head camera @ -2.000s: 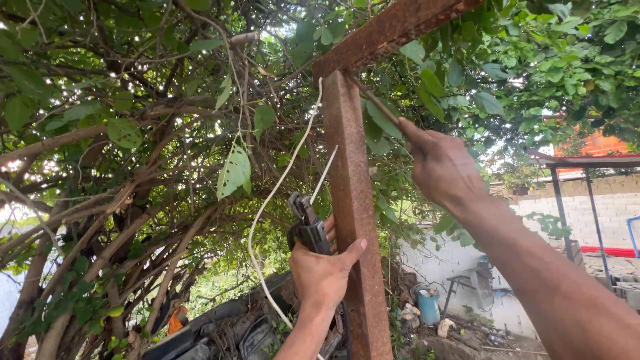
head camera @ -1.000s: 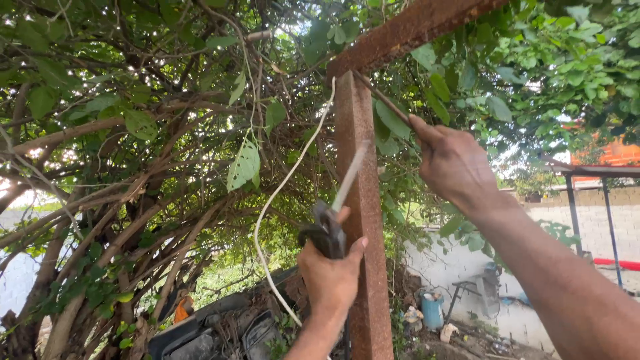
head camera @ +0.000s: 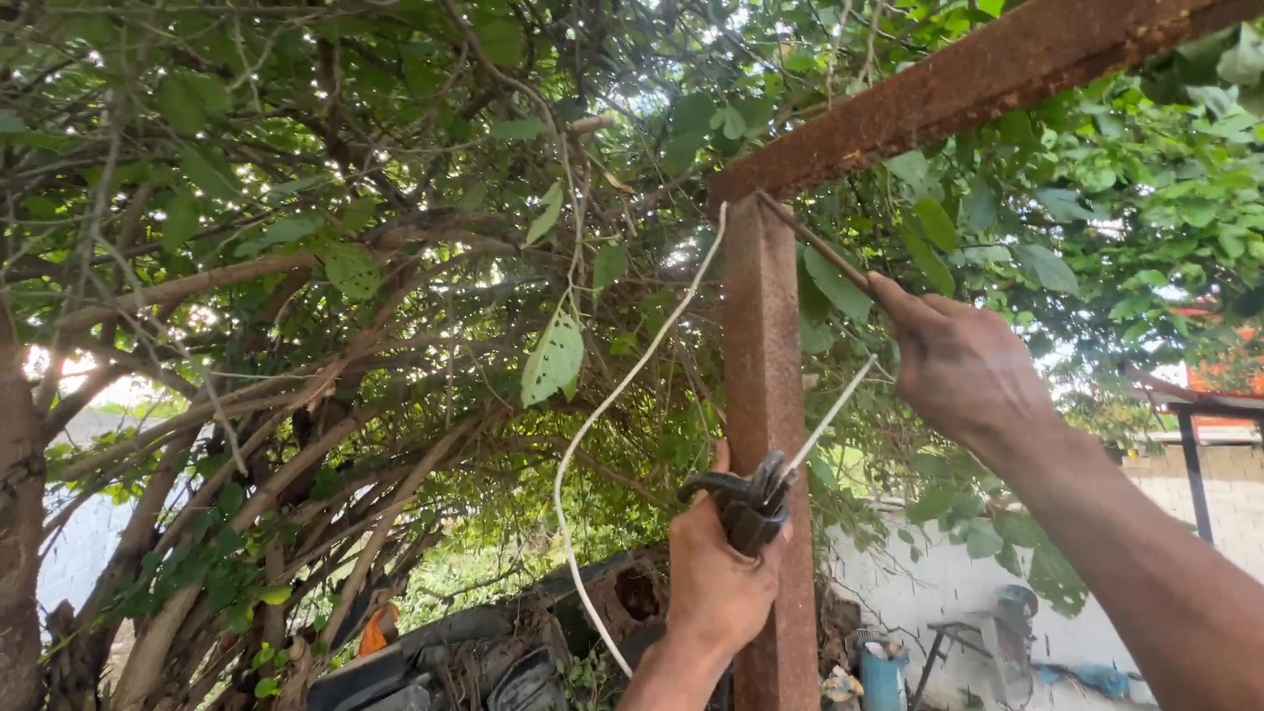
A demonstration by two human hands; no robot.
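Observation:
My left hand (head camera: 726,563) is closed around a dark welding electrode holder (head camera: 752,504) and rests against the rusty steel post (head camera: 765,346). A pale welding electrode (head camera: 834,412) sticks up and to the right out of the holder, its tip away from the post. In my right hand (head camera: 963,365) is a thin rusty metal rod (head camera: 815,237), whose far end touches the corner where the post meets the rusty steel beam (head camera: 938,109). A white cable (head camera: 592,420) hangs in a curve left of the post, its top end close to that corner.
Dense branches (head camera: 286,395) and leaves stand left of and behind the post. Dark scrap parts (head camera: 434,662) lie low behind it. At the lower right are a blue bucket (head camera: 882,676), a metal stand (head camera: 948,647) and a white wall (head camera: 1066,612).
The electrode in my left hand has swung from beside or across the post to its right side, and the holder has turned with it. My right hand still holds the rod at the corner.

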